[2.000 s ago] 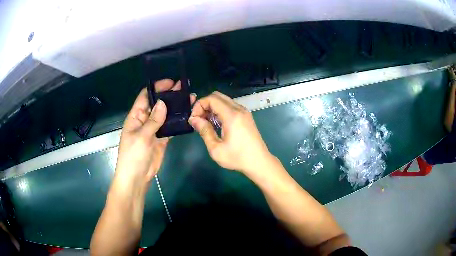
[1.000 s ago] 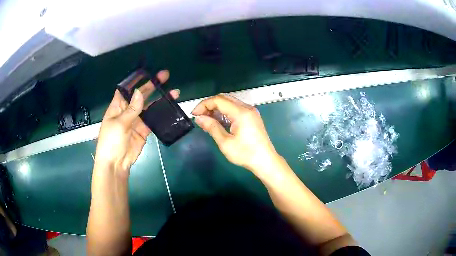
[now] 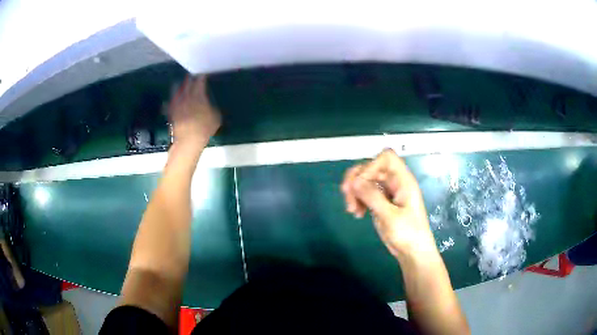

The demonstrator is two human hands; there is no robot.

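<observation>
My left hand (image 3: pixel 193 112) is blurred and reaches over the dark green conveyor belt (image 3: pixel 294 108); I cannot tell whether its fingers hold anything. A black housing (image 3: pixel 149 139) lies on the belt just left of my left wrist. My right hand (image 3: pixel 386 196) is above the green bench, left of the film scrap pile (image 3: pixel 501 239), with its fingers curled. There is a faint glint between its fingers, but I cannot tell whether a clear film piece is there.
A pale metal rail (image 3: pixel 281 152) runs between the belt and the bench top (image 3: pixel 301 222). More dark housings (image 3: pixel 458 114) lie on the belt at right. A white cover (image 3: pixel 340 42) spans the top. Red stool parts (image 3: pixel 190 320) show below the bench.
The housing is no longer seen in my left hand, which has moved up and away over the belt. My right hand has moved right, towards the film pile. The view has shifted.
</observation>
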